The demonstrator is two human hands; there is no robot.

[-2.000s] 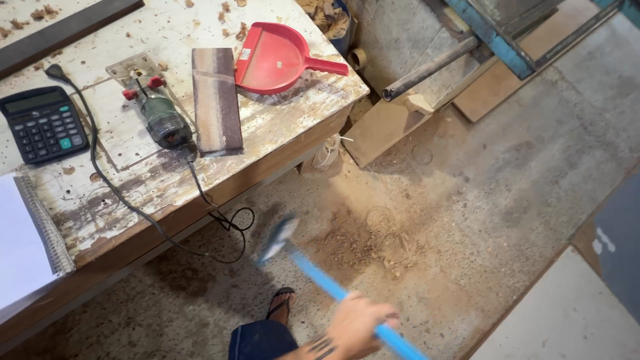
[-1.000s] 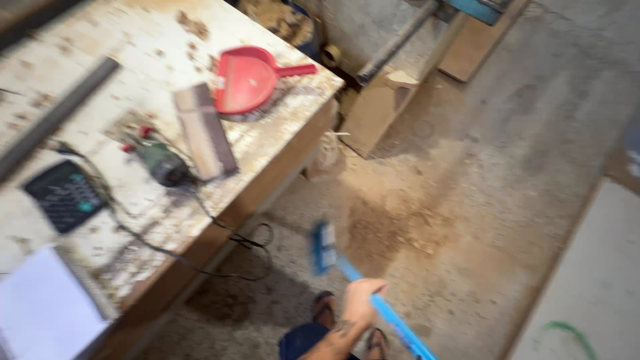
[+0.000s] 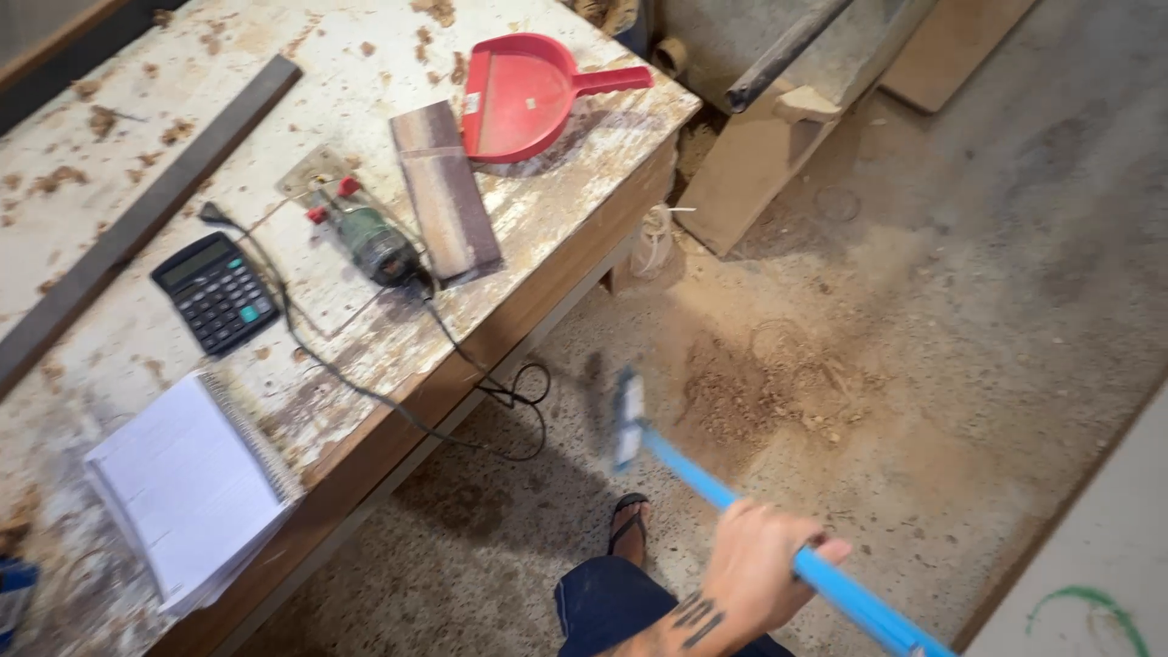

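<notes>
My left hand [image 3: 766, 561] is closed around the blue handle of a broom [image 3: 862, 602], which runs out of view at the lower right. My right hand is out of view. The broom's head [image 3: 630, 420], blurred, is over the concrete floor, left of a pile of sawdust and shavings [image 3: 766, 388]. On the worn white workbench [image 3: 529, 246] lie a red dustpan [image 3: 525, 100], a short two-toned board [image 3: 445, 196] and a green corded power tool [image 3: 379, 242] with red knobs.
A calculator [image 3: 217, 297], a spiral notebook [image 3: 192, 484] and a long dark bar [image 3: 155, 214] are on the bench. The cord [image 3: 365, 388] loops over its edge. Boards [image 3: 757, 178] and a pipe [image 3: 789, 55] are beyond the bench corner. A pale panel [image 3: 1086, 557] is at right.
The broom head was blurred near the bench side two seconds ago, and is again just left of the pile. My left hand keeps its hold on the handle. The view has shifted.
</notes>
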